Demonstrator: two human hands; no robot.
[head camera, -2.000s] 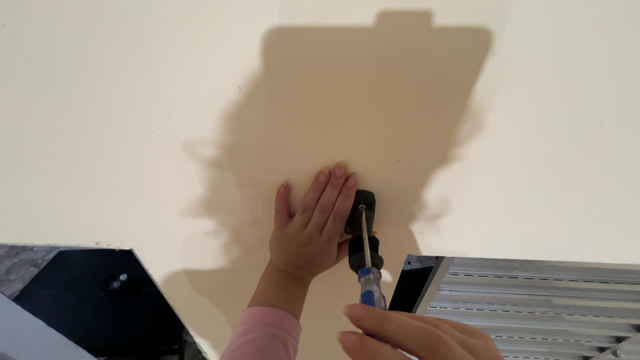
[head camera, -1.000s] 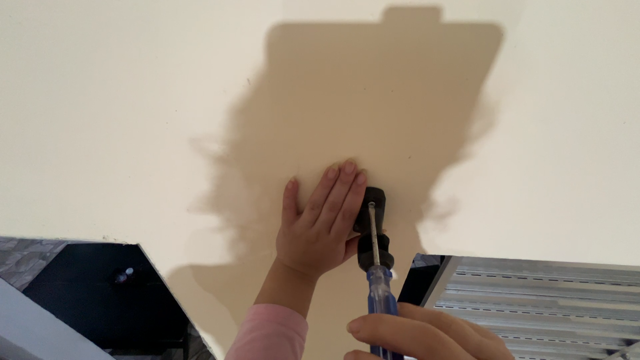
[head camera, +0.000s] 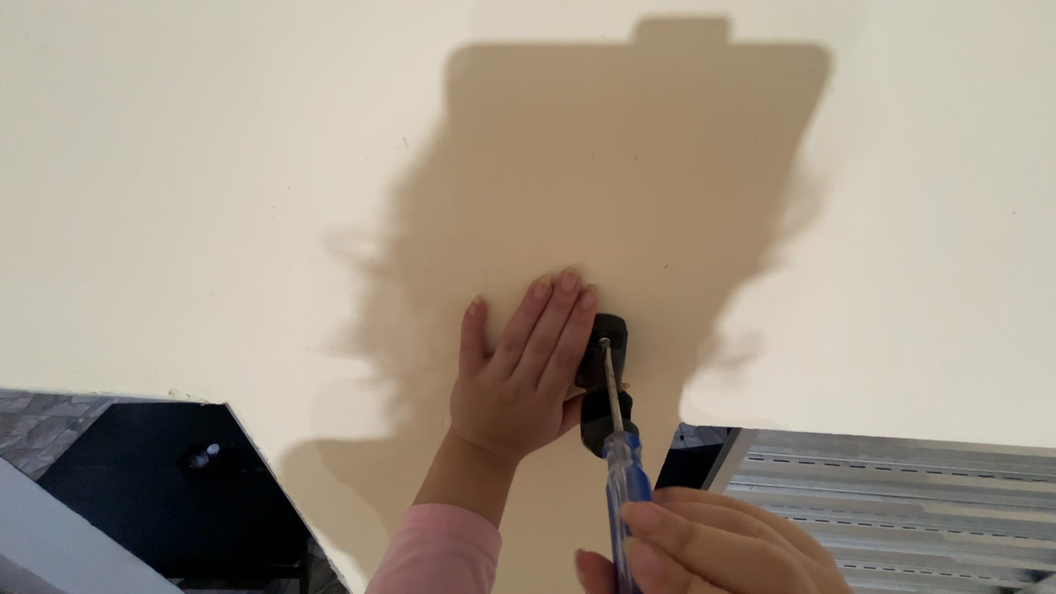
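Note:
My left hand lies against the cream wall, palm down, its thumb side touching a black plastic bracket. My right hand holds a screwdriver by its clear and blue handle. The metal shaft runs up over the bracket, and its tip meets a screw in the bracket's upper part. The lower part of the bracket sits partly behind the shaft. My left thumb is partly hidden beside the bracket. A pink sleeve covers my left forearm.
At the lower left, past the wall's edge, are a black surface with a small object on it and a pale slanted beam. Ribbed metal slats are at the lower right. A large shadow falls across the wall.
The screwdriver's handle has turned somewhat in my right hand's fingers. My left hand has stayed against the wall beside the bracket.

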